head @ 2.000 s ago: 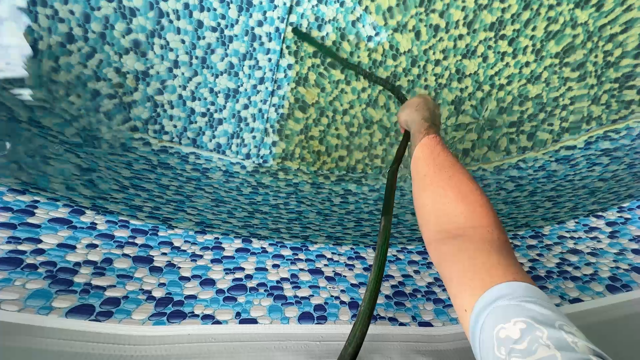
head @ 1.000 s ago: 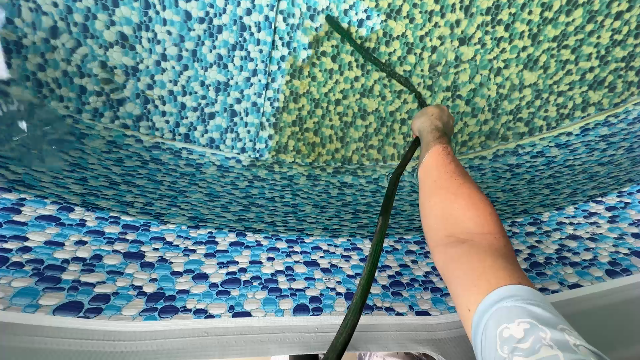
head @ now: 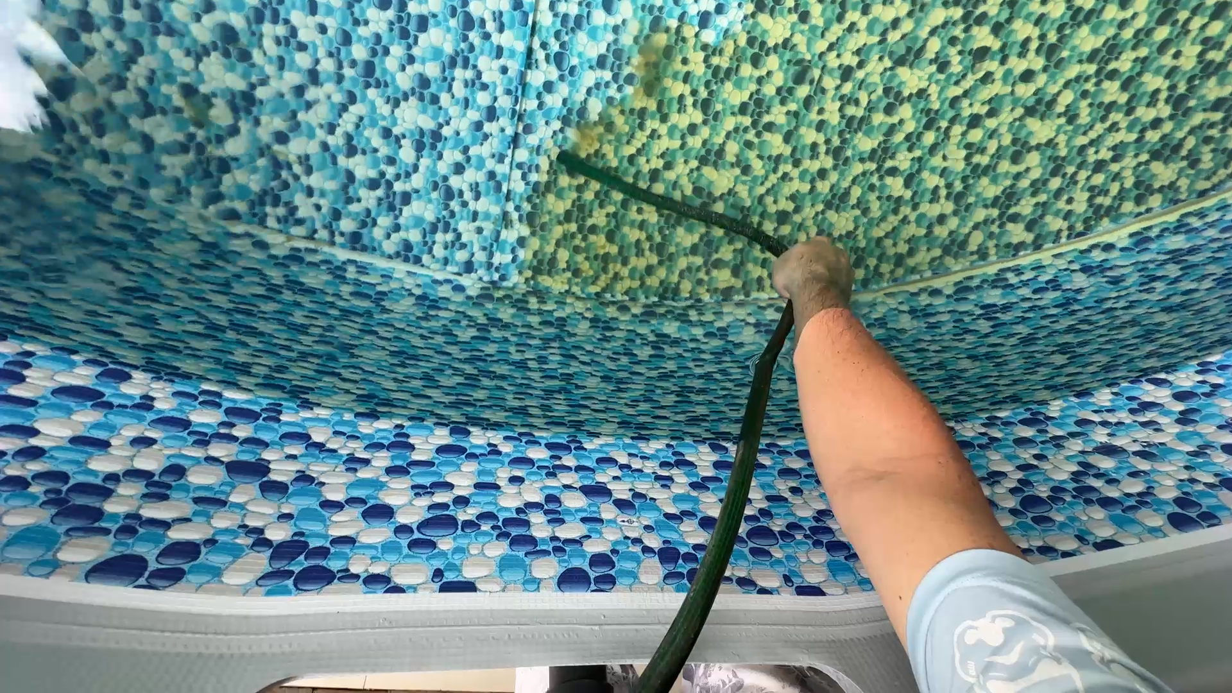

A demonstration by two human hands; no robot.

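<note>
My right hand (head: 814,273) is under the water, closed around a dark green garden hose (head: 729,505). From my fist the hose's submerged end runs up and left along the pool floor, its tip near the edge of a yellow-green layer (head: 895,144) that covers the pebble-patterned liner. Below my hand the hose comes back toward me, up the wall and over the rim. Left of the tip the floor shows clean blue and white. My left hand is out of view.
The pool's grey rim (head: 404,626) crosses the bottom of the view. Above it rises the pebble-patterned liner wall (head: 385,491). A seam line (head: 520,125) runs along the floor. Bright glare lies on the water at the upper left.
My right hand keeps its hold on the hose. The hose's tip has moved left and nearer to me since one second ago, and more of the cleared blue floor shows around it.
</note>
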